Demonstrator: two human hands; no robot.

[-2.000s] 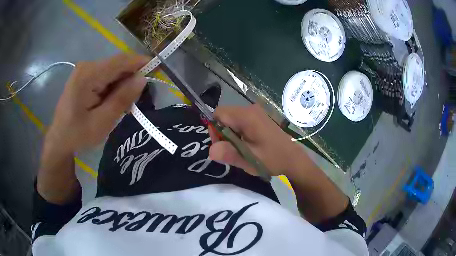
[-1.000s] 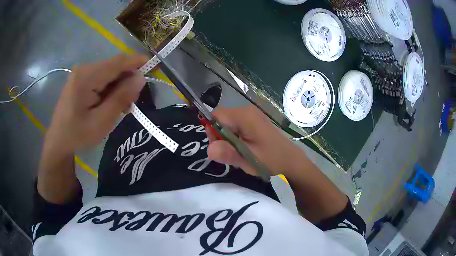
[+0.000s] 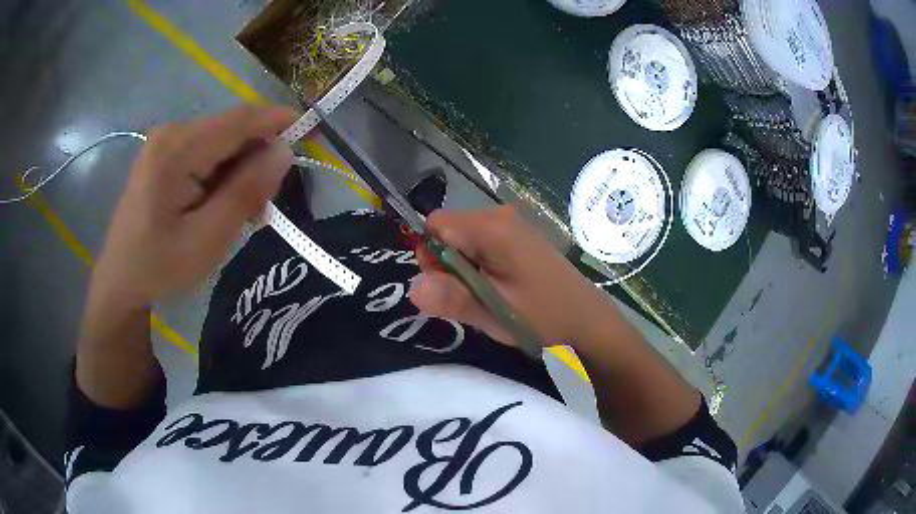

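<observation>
White carrier tape with small holes (image 3: 351, 92) loops up toward the offcuts box; a tape end hangs below my left hand over the dark apron. My left hand (image 3: 196, 206) is bare and pinches the tape between thumb and fingers. My right hand (image 3: 502, 276) grips the scissors (image 3: 367, 169), which have a red loop and a greyish-green one. The long blades point up and left, with their tips at the tape just beyond my left fingers. The blades look closed or nearly so. My fingers hide part of the tape and handles.
The green-topped bench (image 3: 502, 95) holds several white reels, one (image 3: 618, 206) near its front edge with loose tape around it. A box of offcuts (image 3: 326, 40) stands at its left corner. A thin strip (image 3: 95, 146) trails left; a blue stool (image 3: 842, 375) stands at right.
Both hands stay nearly in place with the tape and scissors. The bench and reels have shifted slightly down in view. The looped tape and hanging tape end have moved very slightly.
</observation>
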